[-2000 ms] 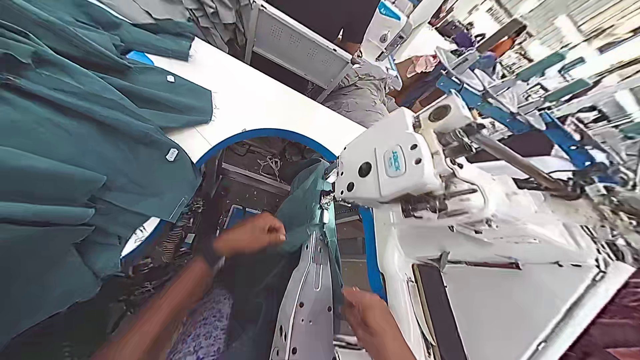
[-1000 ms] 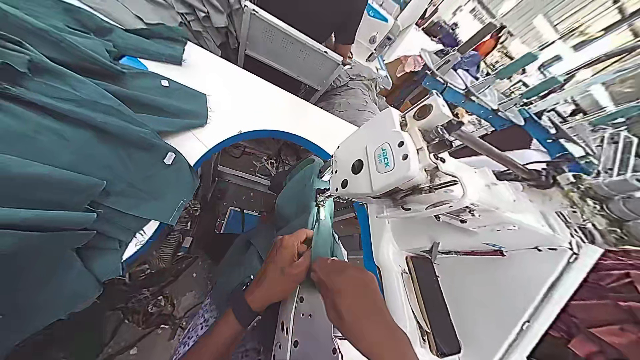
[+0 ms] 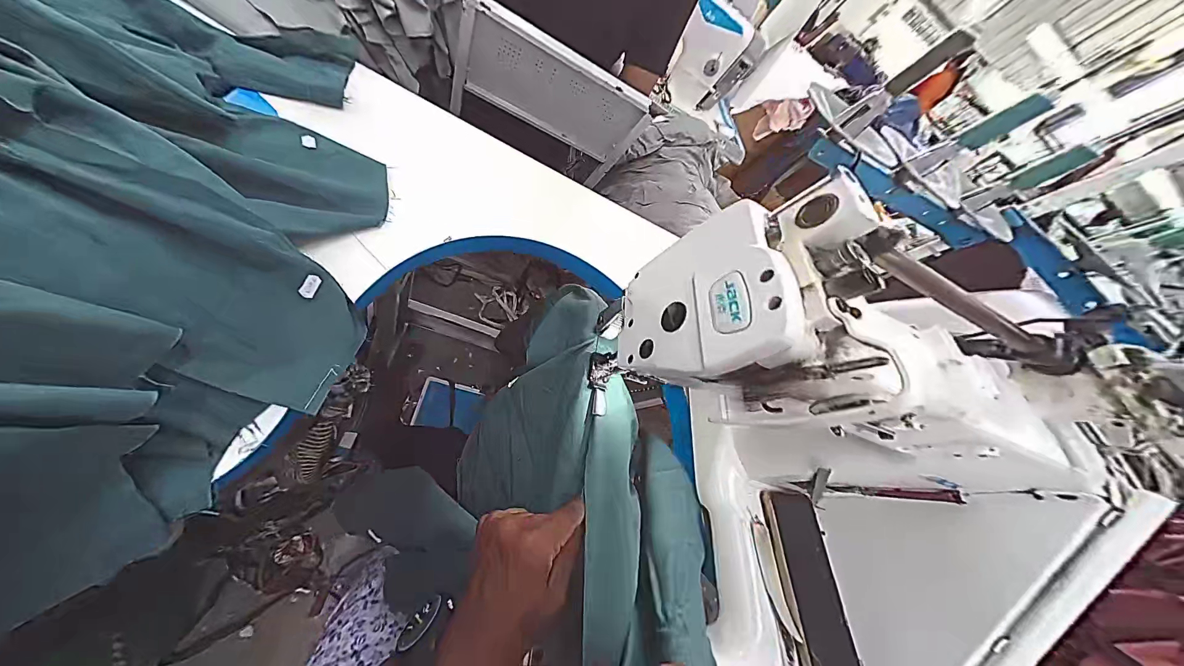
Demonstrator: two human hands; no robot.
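Observation:
A Jack industrial sewing machine [image 3: 717, 296] with a white head stands right of centre. Teal-green fabric [image 3: 610, 499] runs from its presser foot [image 3: 599, 393] down over the narrow arm below, a folded strip lying lengthwise along it. My left hand [image 3: 527, 564] is closed on the fabric's left side at the bottom centre. Of my right hand hardly anything shows; at most a sliver of skin lies at the bottom edge, under the fabric.
Teal fabric pieces [image 3: 166, 240] with small white stickers lie on the white table [image 3: 444, 176] at left. Its blue-edged cutout [image 3: 499, 242] curves around the machine. Grey cloth [image 3: 671, 171] lies behind, near a person in dark clothing [image 3: 610, 28]. Dark red fabric [image 3: 1133, 601] is at lower right.
Both hands came together on the fabric, then moved lower. The right hand has mostly dropped out of sight. The fabric now lies spread along the machine arm, covering it.

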